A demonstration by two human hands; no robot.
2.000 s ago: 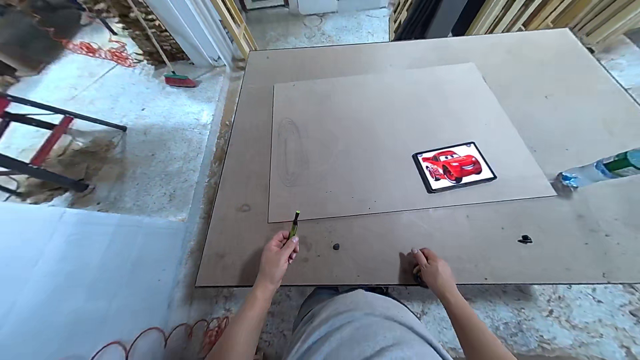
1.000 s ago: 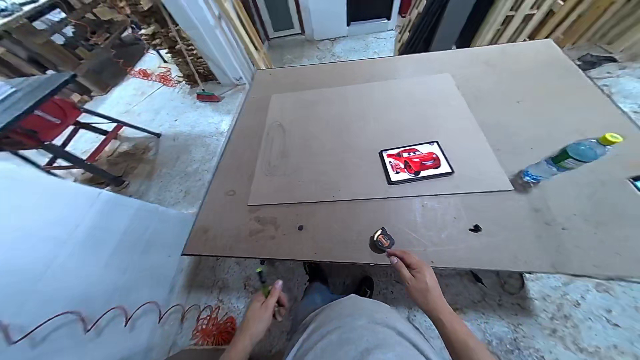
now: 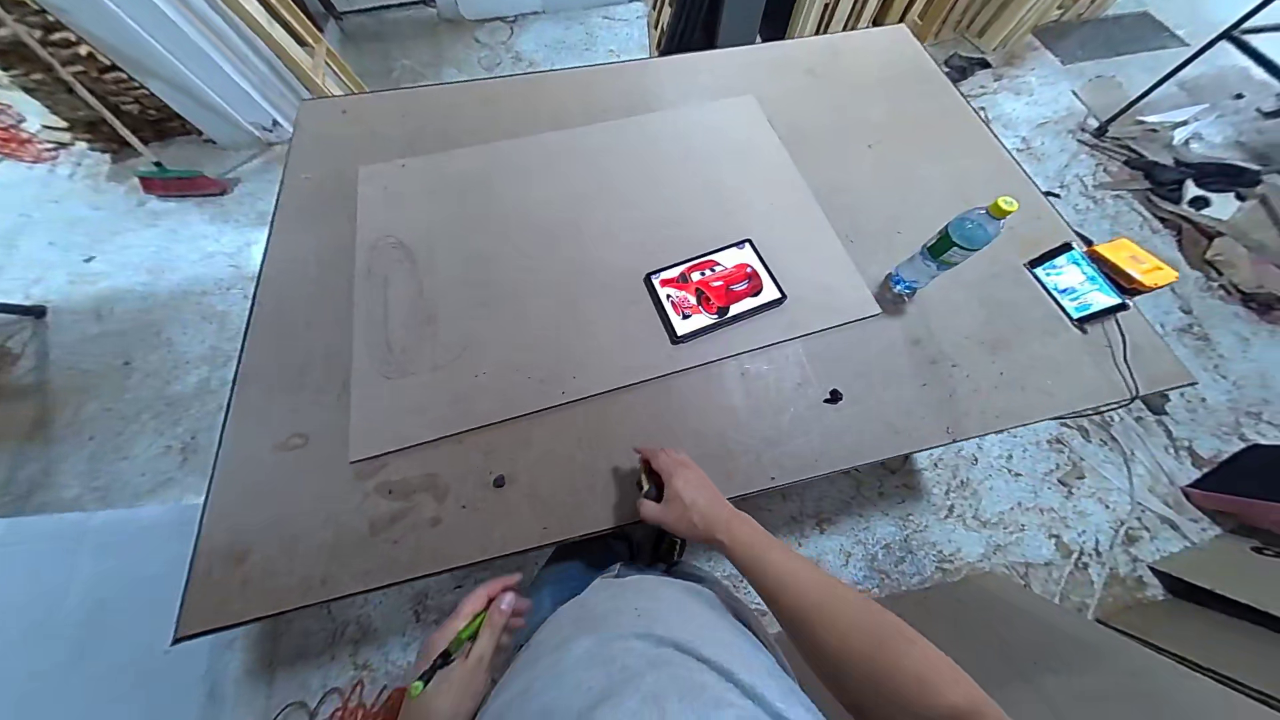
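My left hand [image 3: 480, 630], below the table's front edge, holds a green and black pen-like tool [image 3: 448, 652]. My right hand [image 3: 685, 492] rests at the front edge of the brown table [image 3: 420, 530], its fingers around a small dark object [image 3: 650, 482] mostly hidden by them. A thin flat board [image 3: 560, 240] lies on the table. On the board's right part sits a tablet [image 3: 716, 290] showing a red cartoon car.
A plastic bottle with a yellow cap [image 3: 945, 247] lies or stands right of the board. Farther right are a phone [image 3: 1077, 283] with a cable and a yellow case [image 3: 1133, 264]. Small dark bits [image 3: 832, 397] dot the table. A broom [image 3: 183, 182] is on the floor.
The small dark object, held up with its round face showing a second ago, is now mostly covered by my right hand's fingers. The left hand still holds the pen-like tool. The view has shifted.
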